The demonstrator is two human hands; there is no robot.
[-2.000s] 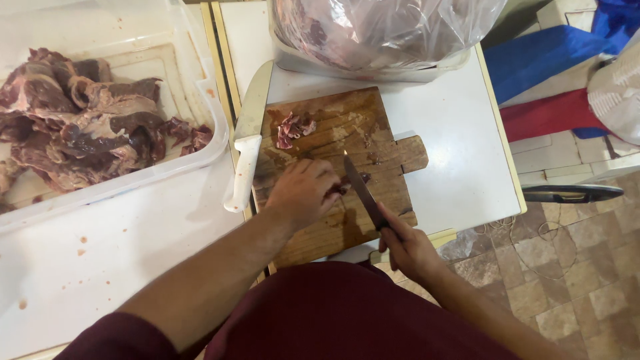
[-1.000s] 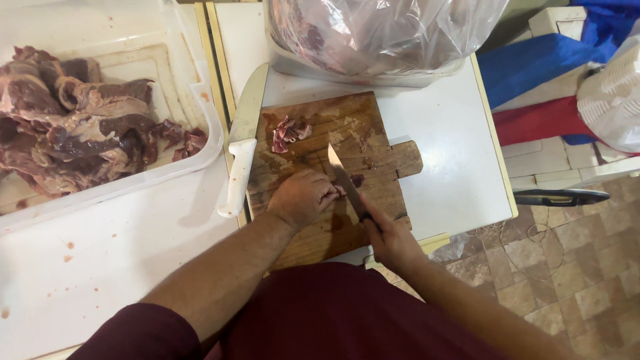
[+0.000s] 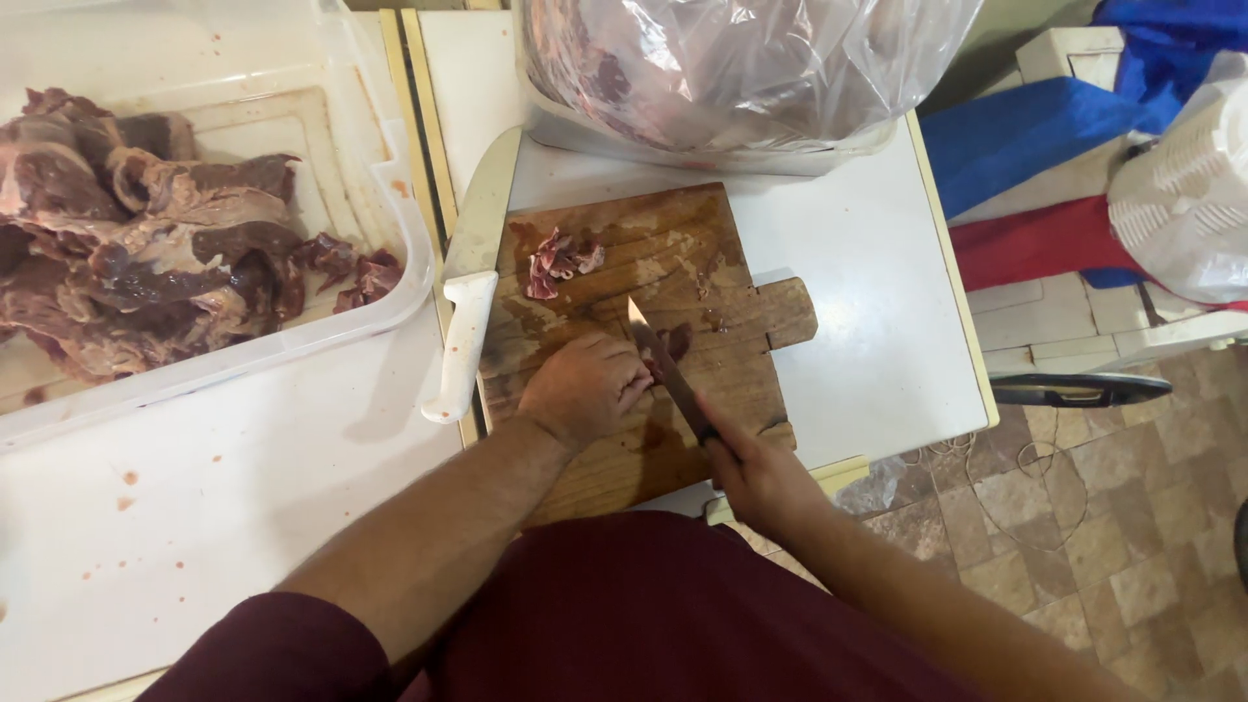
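Observation:
My right hand (image 3: 756,468) grips the dark handle of a narrow kitchen knife (image 3: 668,370), its blade slanting up and left over the wooden cutting board (image 3: 624,468). Under and beside the blade lies a small piece of dark red meat (image 3: 675,341). My left hand (image 3: 588,383) holds that meat's near end against the board with curled fingers. Several thin trimmings of meat (image 3: 561,263) lie in a small heap toward the board's upper left. A large knife with a white handle (image 3: 464,341) rests along the board's left edge.
At left, a clear plastic tub (image 3: 414,283) holds large pieces of raw meat (image 3: 185,244). A clear plastic bag of meat (image 3: 741,68) sits in a white tray (image 3: 682,156) behind the board. The white table (image 3: 897,361) ends at the right, above a tiled floor (image 3: 1121,487).
Between two and one seconds ago, my right hand and its knife moved left, closer to my left hand. Since then both hands have stayed close together at the meat piece.

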